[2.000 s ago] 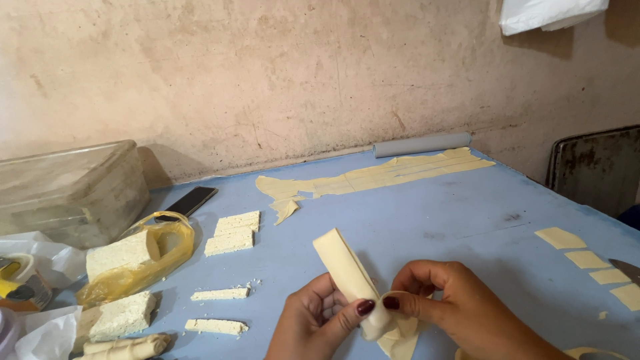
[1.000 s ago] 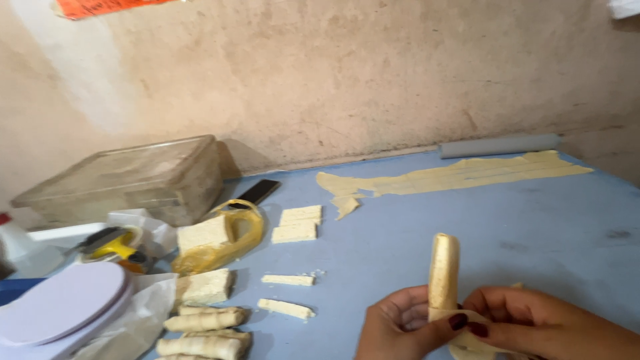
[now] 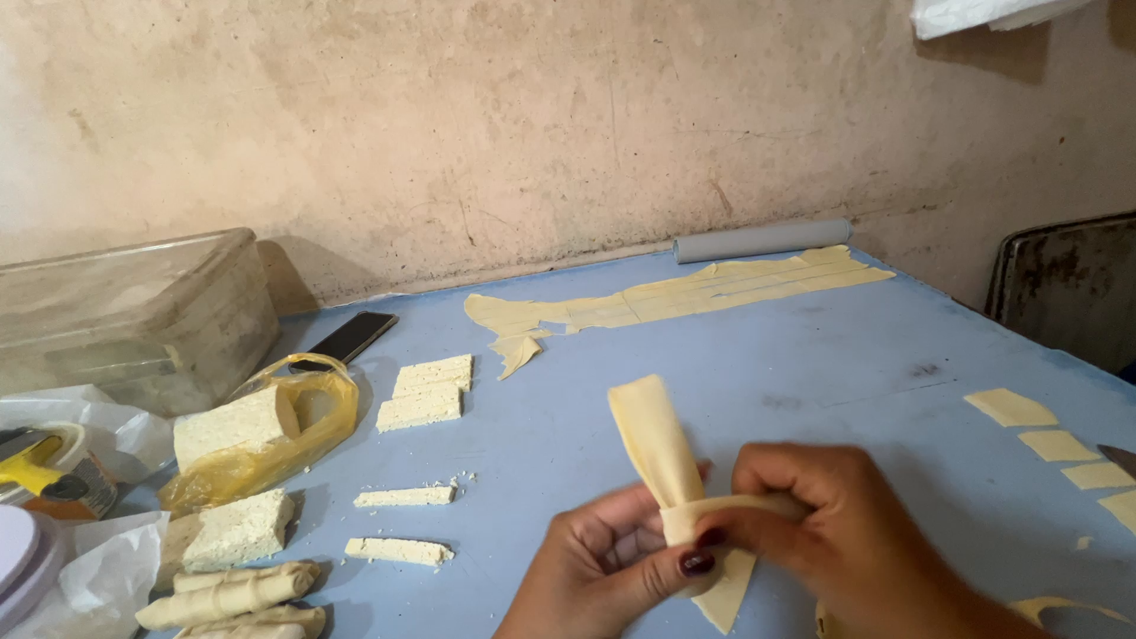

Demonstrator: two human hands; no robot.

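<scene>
My left hand (image 3: 612, 555) grips a folded strip of pale dough (image 3: 657, 439), whose upper end stands up above the fingers and whose pointed lower end hangs below. With thumb and fingers my right hand (image 3: 816, 524) pinches a narrower dough band that passes around the strip's middle. To the left of my hands lie two thin sticks of white cheese (image 3: 406, 497) with crumbs about them, and farther back several cheese slices (image 3: 422, 406). Wrapped dough rolls (image 3: 232, 593) lie at the lower left, in front of a cheese block (image 3: 235, 530).
A torn, cut dough sheet (image 3: 674, 297) stretches along the back, by a grey roll (image 3: 763, 240). Small dough pieces (image 3: 1056, 444) and a blade tip lie at right. Left are a lidded plastic box (image 3: 133, 311), a phone (image 3: 348, 340), a yellow bag (image 3: 342, 417) and a tub (image 3: 75, 470).
The dough upright in my left hand showed as a smooth narrow roll a second ago; now it looks wider and folded, with the band around its middle. The view has swung right since then.
</scene>
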